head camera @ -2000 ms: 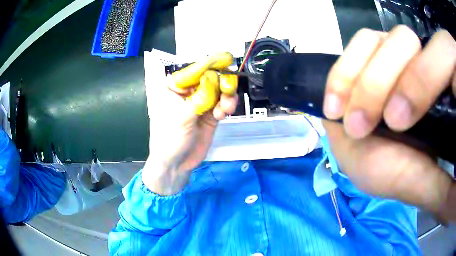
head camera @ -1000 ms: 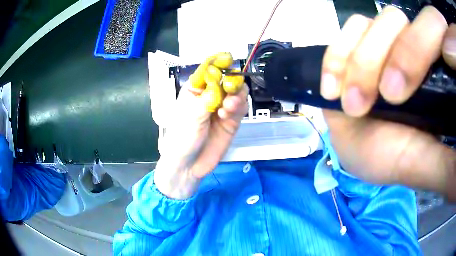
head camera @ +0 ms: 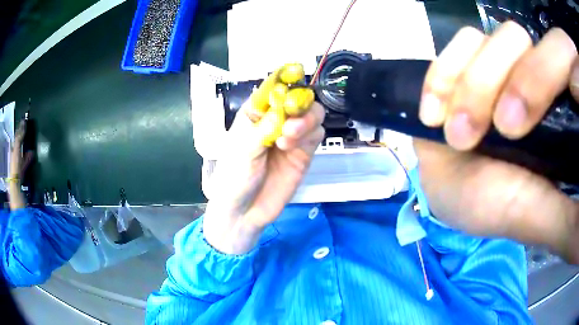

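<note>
My right hand (head camera: 489,95) grips the thick black electric screwdriver (head camera: 387,92), held level with its thin bit pointing left. My left hand (head camera: 273,133), with yellow finger cots (head camera: 298,100), has its fingertips bunched at the bit's tip; whether they pinch a screw is hidden. Beneath lies the white housing (head camera: 355,174), its near edge towards me. The black ringed lens module (head camera: 330,79) sits in it, partly covered by the screwdriver. A black inner part (head camera: 233,105) shows left of my fingers. Red-brown lead wires (head camera: 334,39) run up from the module.
The white work mat (head camera: 279,32) lies behind the housing. A blue screw tray (head camera: 152,38) full of tiny screws stands at upper left on the dark green surface (head camera: 114,127). Another person's hand and blue sleeve (head camera: 32,241) are at far left. A wire with a small plug hangs by my right sleeve.
My left hand has moved right and stays bunched at the bit's tip. The screwdriver has shifted slightly right since a second ago. The other person's hand has appeared at far left.
</note>
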